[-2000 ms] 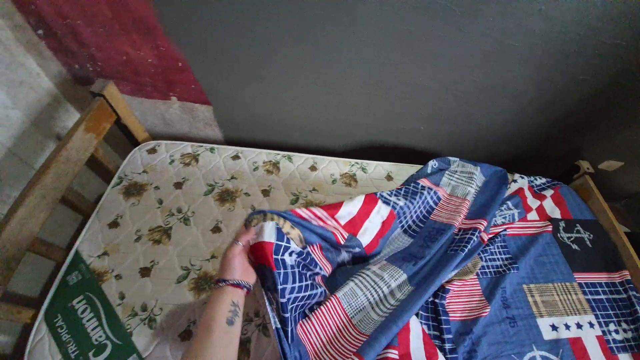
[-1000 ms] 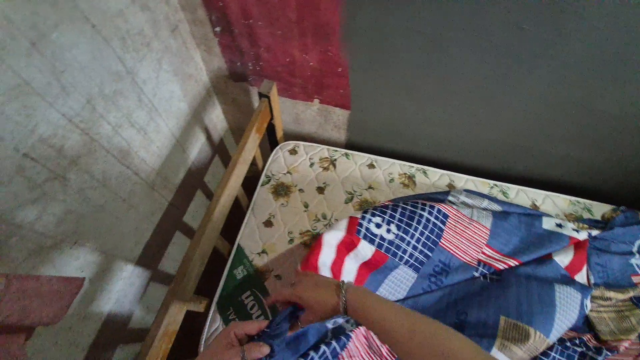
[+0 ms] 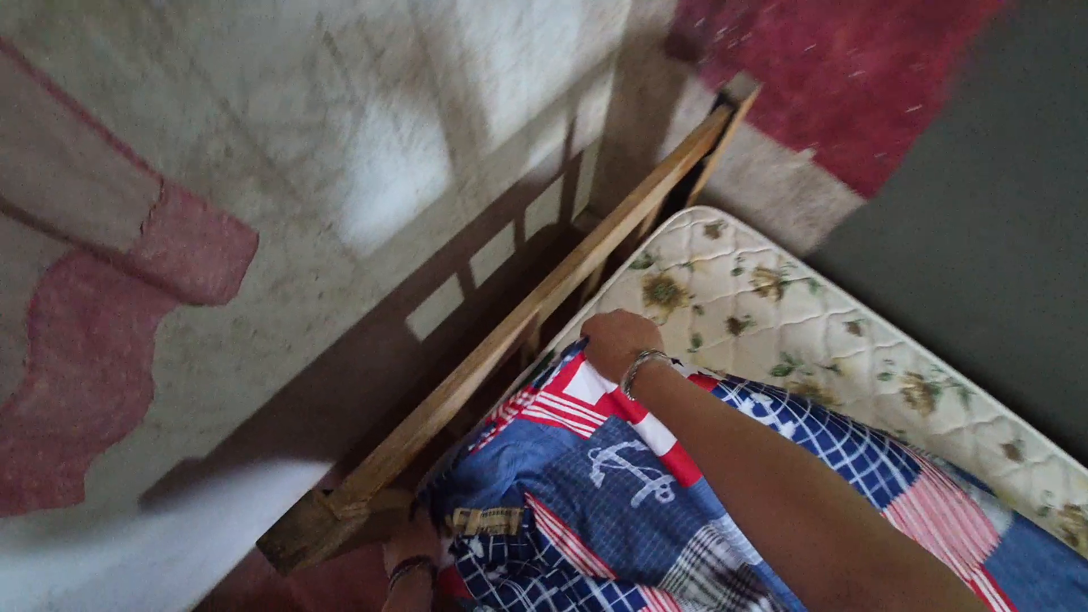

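Note:
A patchwork-print bed sheet in blue, red and white, with an anchor motif, lies bunched over the near corner and side of a quilted floral mattress. My right hand, with a metal bracelet at the wrist, grips the sheet's edge at the end of the mattress, beside the bed frame. Lower down, my left hand, wearing a dark bracelet, is at the mattress's near corner against the sheet; its fingers are mostly hidden in shadow and cloth, so its hold is unclear.
The wooden end rail of the bed runs diagonally beside the mattress, with a thick post at its near end. Behind it stands a stained pale wall with reddish patches. A dark grey wall borders the mattress's far side.
The sheet now reaches the end of the mattress and covers the green label corner. My right hand has moved along the end edge, away from my left hand. The view has swung left.

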